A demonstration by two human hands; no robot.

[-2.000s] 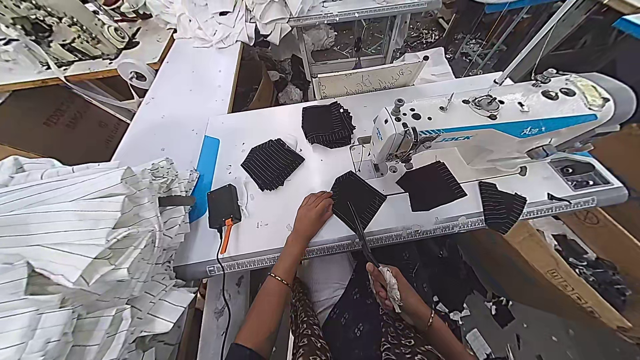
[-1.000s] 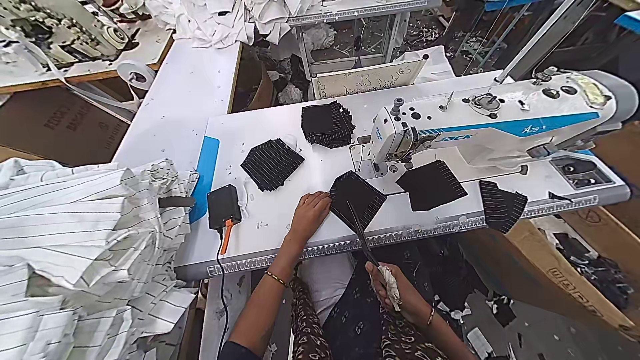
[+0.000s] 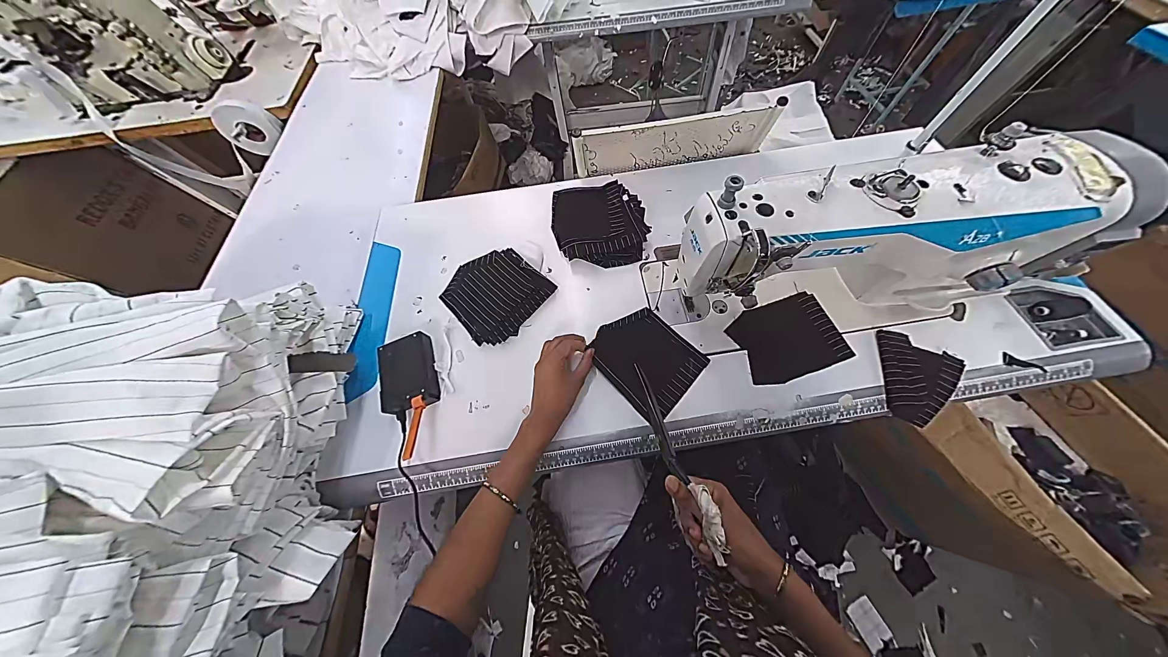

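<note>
My left hand (image 3: 558, 379) has its fingertips at the left corner of a dark fabric piece (image 3: 671, 351) near the table's front edge; whether it pinches the cloth is unclear. Held in my right hand (image 3: 707, 520) is a pair of scissors (image 3: 659, 424) with cloth-wrapped handles, the blades lying over that piece. Two stacks of dark striped pieces, one at the left (image 3: 497, 297) and one farther back (image 3: 599, 224), lie beyond my left hand. To the right are another dark piece (image 3: 789, 338) and a striped one (image 3: 920, 376) overhanging the front edge.
A Jack sewing machine (image 3: 894, 228) stands on the white table (image 3: 474, 401). At the left are a small black box (image 3: 408, 372) with a cable, an orange-handled tool (image 3: 414, 433) and a heap of white striped fabric (image 3: 137, 438). An open cardboard box (image 3: 1022, 511) is below right.
</note>
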